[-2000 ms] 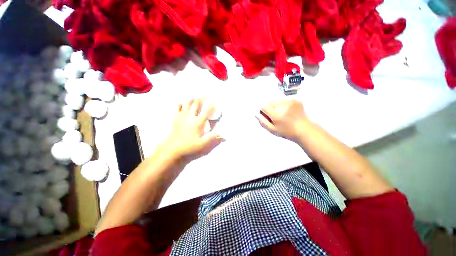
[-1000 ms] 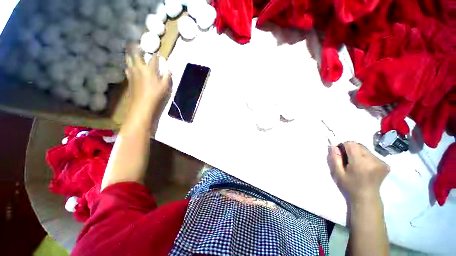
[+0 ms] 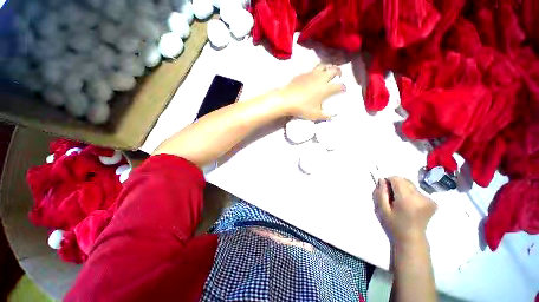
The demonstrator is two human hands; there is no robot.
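Observation:
My left hand (image 3: 313, 94) is palm down over the white cloth, fingers spread. A white pompom (image 3: 334, 107) shows between its thumb and fingers; glare hides whether they grip it. Pale pompoms (image 3: 300, 131) lie on the cloth just below the hand, their outlines washed out by glare. My right hand (image 3: 405, 206) is closed at the right of the table around a small dark object (image 3: 389, 191). A thin strand or tip sticks out towards the upper left. What the object is cannot be told.
Red plush pieces (image 3: 455, 94) are heaped along the far side and right. A silver-black counter (image 3: 438, 179) is beside my right hand. The black phone (image 3: 220, 94) is partly behind my left forearm. A pompom box (image 3: 133, 127) stands upper left; a lower box holds red pieces (image 3: 77, 183).
My left hand has moved from the pompom box edge rightward to over the table. More white pompom shapes show there. My right hand stays closed near the counter. The view has shifted slightly.

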